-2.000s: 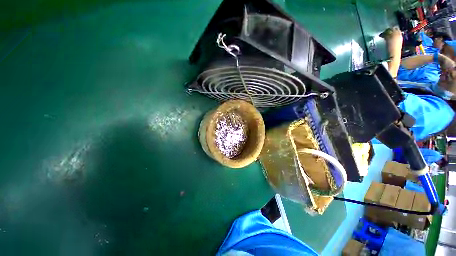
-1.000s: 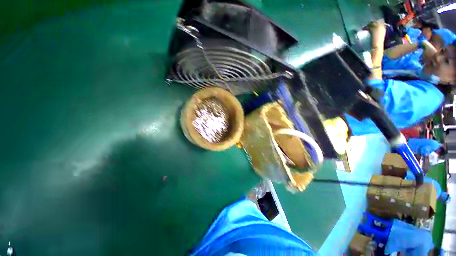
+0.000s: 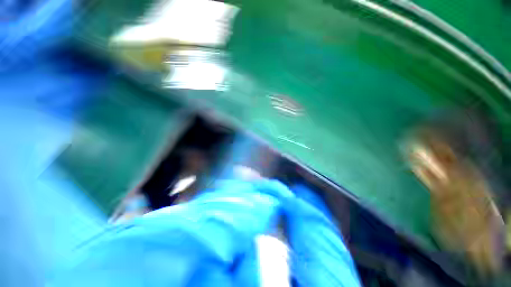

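The view is heavily blurred. A bare hand, which looks like my right hand (image 3: pixel 440 176), is over the green bench (image 3: pixel 347 112) at the right. Its fingers are smeared, and I cannot tell whether it holds anything. A dark blur lies beside and beyond its fingers. A small pale, reddish-edged patch (image 3: pixel 286 105) lies on the bench, with a thin pale line (image 3: pixel 295 142) nearer the bench edge. I cannot make out what either is. My left hand is not in view.
White blocky shapes (image 3: pixel 197 68) with a yellowish part stand at the upper left. Blue clothing (image 3: pixel 213 235) fills the bottom, and more blue cloth is at the left. The bench's near edge runs diagonally above a dark gap. A pale curved rim crosses the upper right.
The view has swung away from the fan, the round tub and the open box, which are now out of the picture. The blurred hand has come into view at the right.
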